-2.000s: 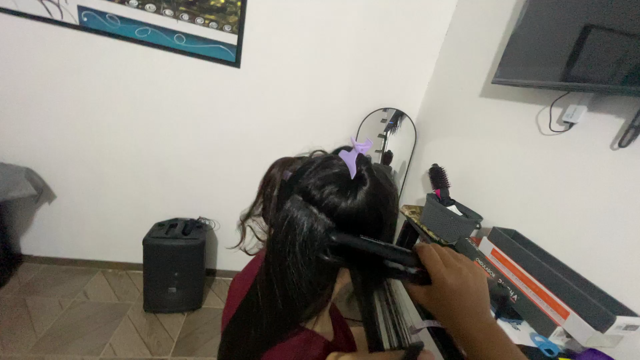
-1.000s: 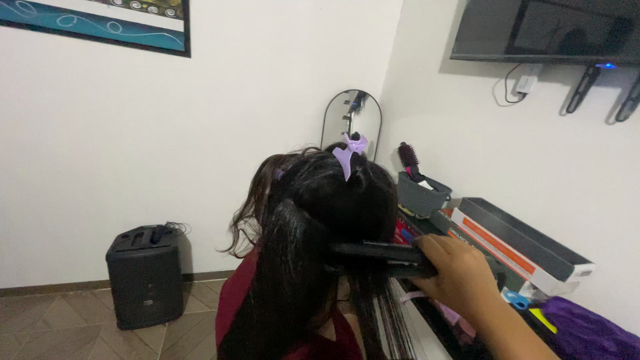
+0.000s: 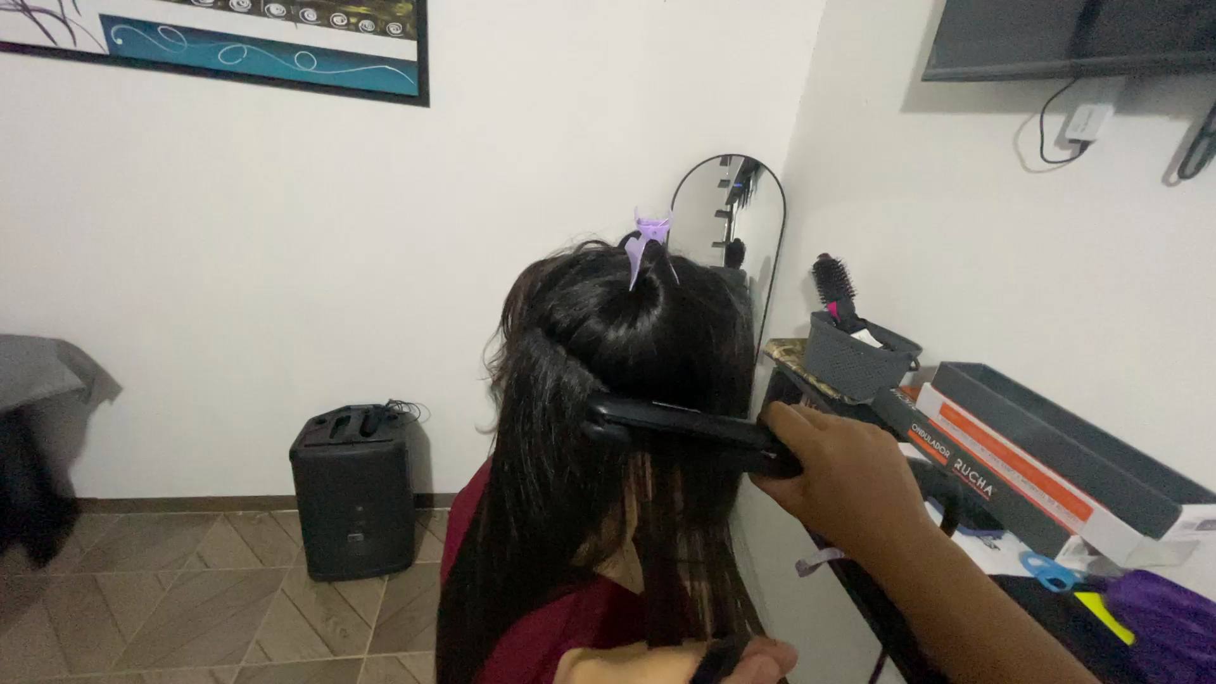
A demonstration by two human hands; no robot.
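Note:
A person in a dark red top sits with long dark hair; a purple hair clip holds a section on the crown. My right hand grips a black hair straightener, whose plates lie across the hair at the back of the head. Low in the view, my left hand is closed around a dark object, possibly a comb, by the hanging strands. The lower part of this hand is cut off by the frame.
On the right, a table bears a grey basket with a round hairbrush, an opened box, and purple cloth. An arched mirror stands behind the head. A black speaker is on the tiled floor at left.
My left hand, out of view one second ago, shows again at the bottom. The straightener remains at the back of the head.

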